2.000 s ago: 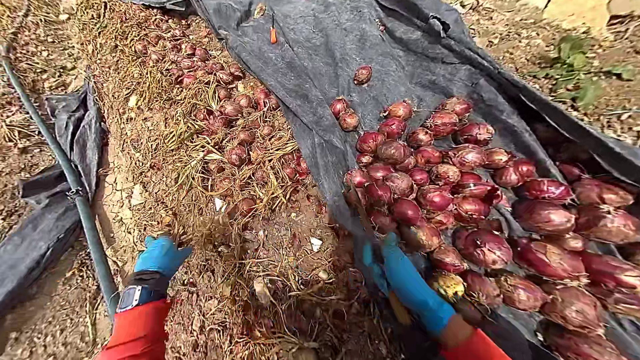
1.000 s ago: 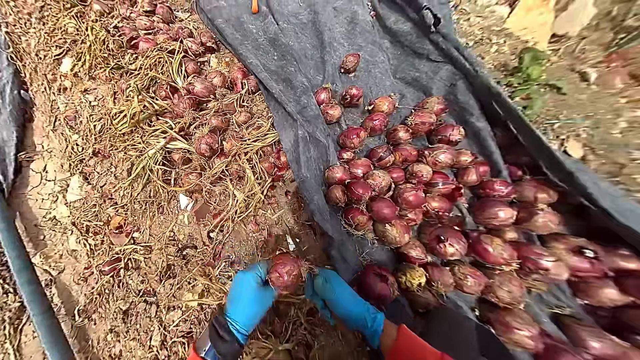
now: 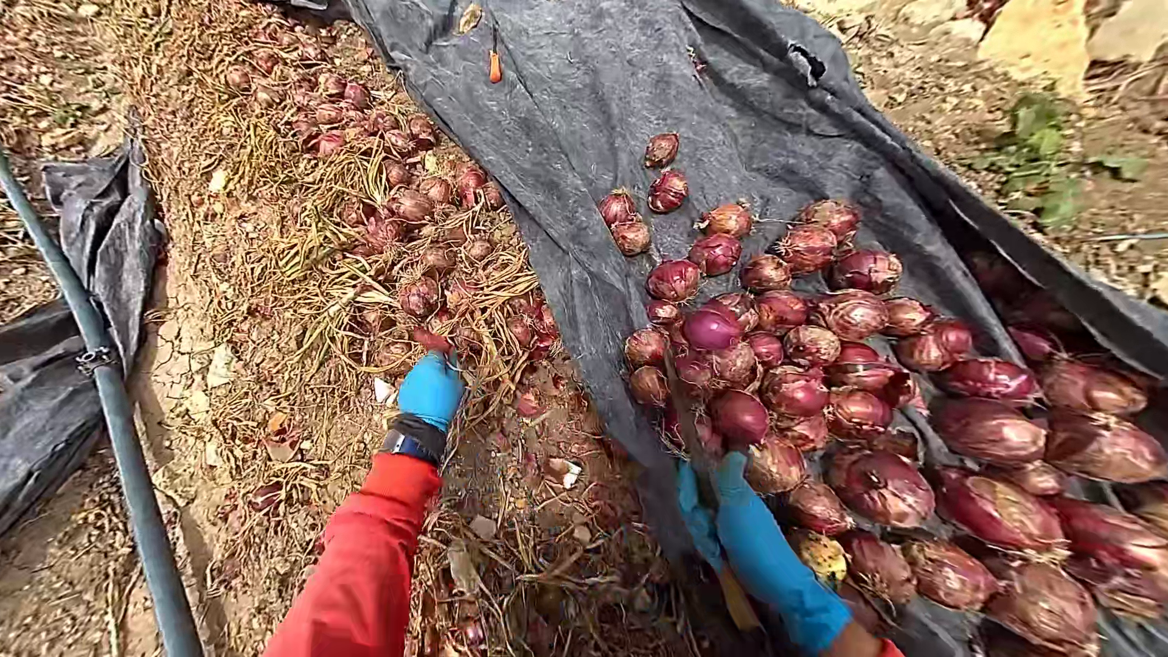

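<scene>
My left hand, in a blue glove, reaches the edge of the red onions and dry stalks lying on the soil. Its fingertips are beside a reddish piece, and whether they grip it I cannot tell. In my gloved right hand is a knife with a long dark blade and a wooden handle. The blade points up and away, over the left side of a heap of red onions on dark fabric. Larger red onions lie to the right of that heap.
Dark fabric runs along the row, with a raised fold at its right. An orange-handled tool lies on it near the top. A grey pipe and crumpled dark fabric lie at the left, stones at top right.
One second ago both hands were together at an onion. My left hand has since moved away to the onions and stalks on the soil, and my right hand is at the heap. The view has shifted.
</scene>
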